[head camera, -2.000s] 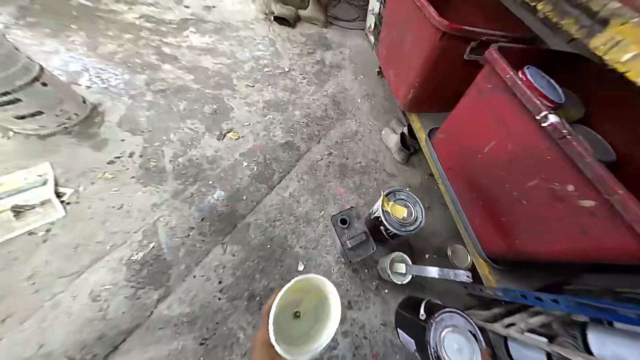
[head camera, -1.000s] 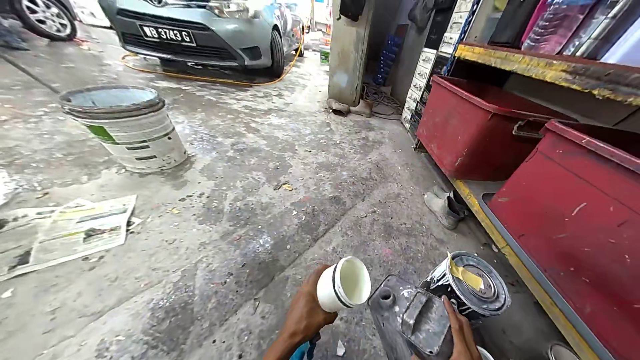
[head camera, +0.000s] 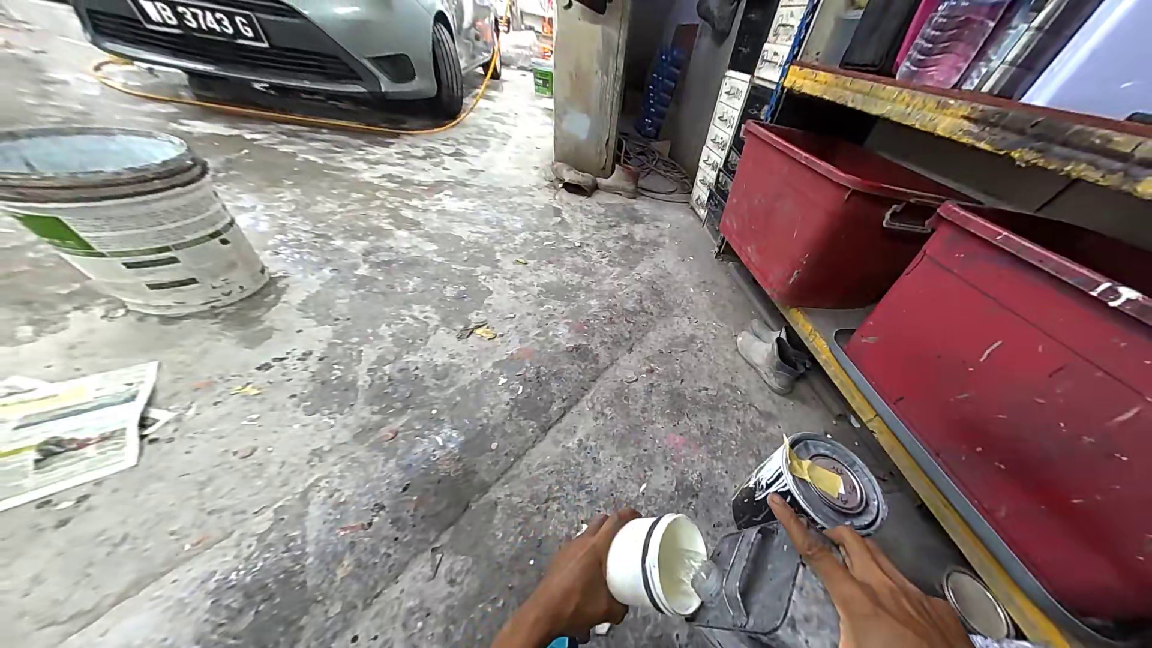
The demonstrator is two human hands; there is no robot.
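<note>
My left hand [head camera: 585, 567] grips a white plastic cup [head camera: 634, 562] with a dark band near its rim, tilted so its mouth faces right. Against that mouth, a grey rectangular can [head camera: 760, 580] with a top handle lies tipped, and clear liquid runs from it into the cup. On the grey can rests my right hand [head camera: 864, 576], fingers spread over its top and side; its underside is hidden. Just beyond stands a round paint tin [head camera: 810, 481] with yellow tape on its lid.
Red plastic bins [head camera: 1017, 378] sit on a yellow-edged shelf [head camera: 837, 369] at right, with a worn shoe [head camera: 769, 355] beside it. A round lid or tin [head camera: 976, 603] is lower right. A large white bucket [head camera: 135, 225] and newspaper [head camera: 81, 432] lie left; a car [head camera: 360, 54] stands behind.
My right hand, out of view two seconds ago, is now on the grey can, which has been lifted from the floor and tipped to the cup. The view has tilted up.
</note>
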